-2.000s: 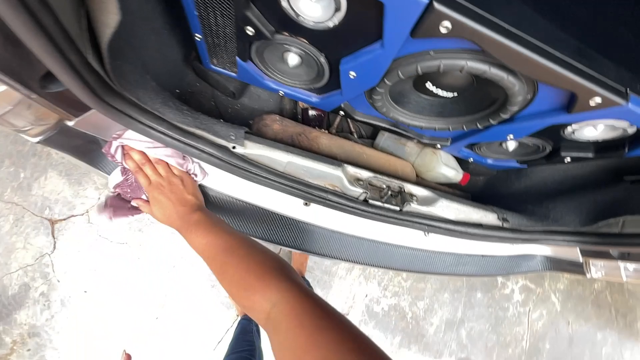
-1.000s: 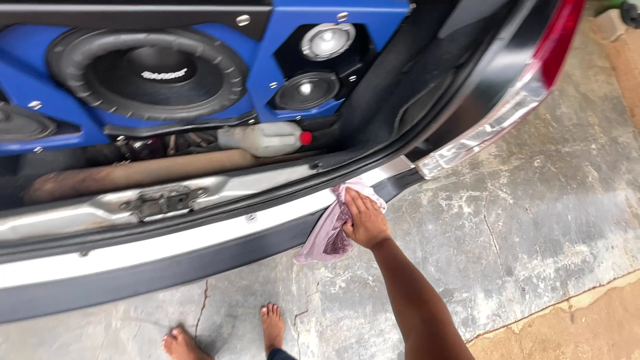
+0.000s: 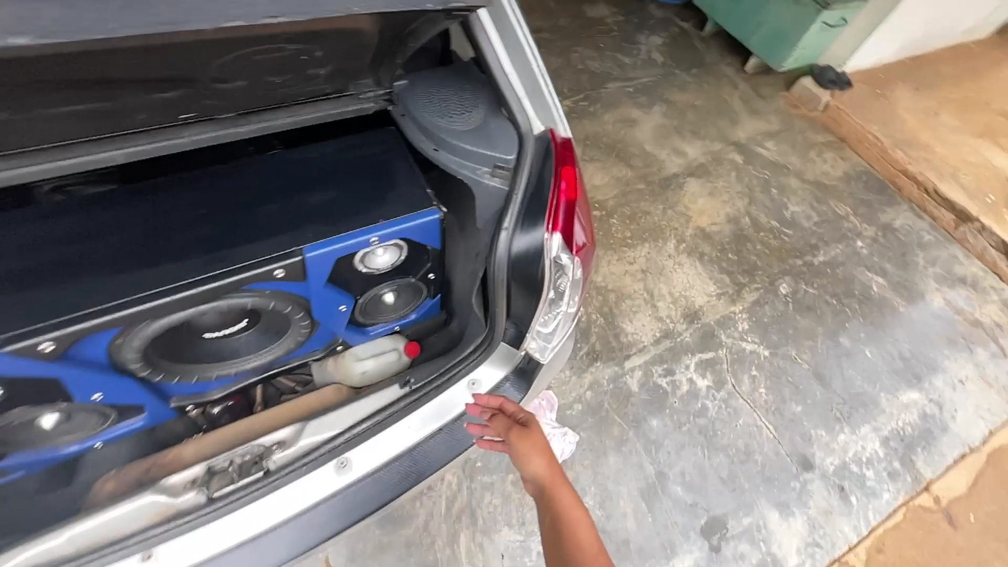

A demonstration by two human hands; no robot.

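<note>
My right hand point(image 3: 508, 431) is just above the rear bumper's dark textured strip point(image 3: 421, 471), near the silver sill point(image 3: 441, 409) of an open car boot. Its fingers are slightly bent and apart, with nothing visible between them. A pale pink cloth point(image 3: 557, 425) shows just right of the hand, partly hidden behind it; whether it touches the hand or lies on the floor cannot be told. My left hand is out of view.
The boot holds a blue and black speaker box point(image 3: 323, 295), a plastic bottle with a red cap point(image 3: 370, 362) and a long brown tube point(image 3: 228, 437). A red and clear tail light point(image 3: 565, 228) borders the opening. Cracked concrete point(image 3: 709, 315) and a green cabinet point(image 3: 787, 31) are at right.
My right hand, pressed on the cloth against the bumper in both earlier frames, has come off it. The cloth now shows to the hand's right. The view has swung right and widened.
</note>
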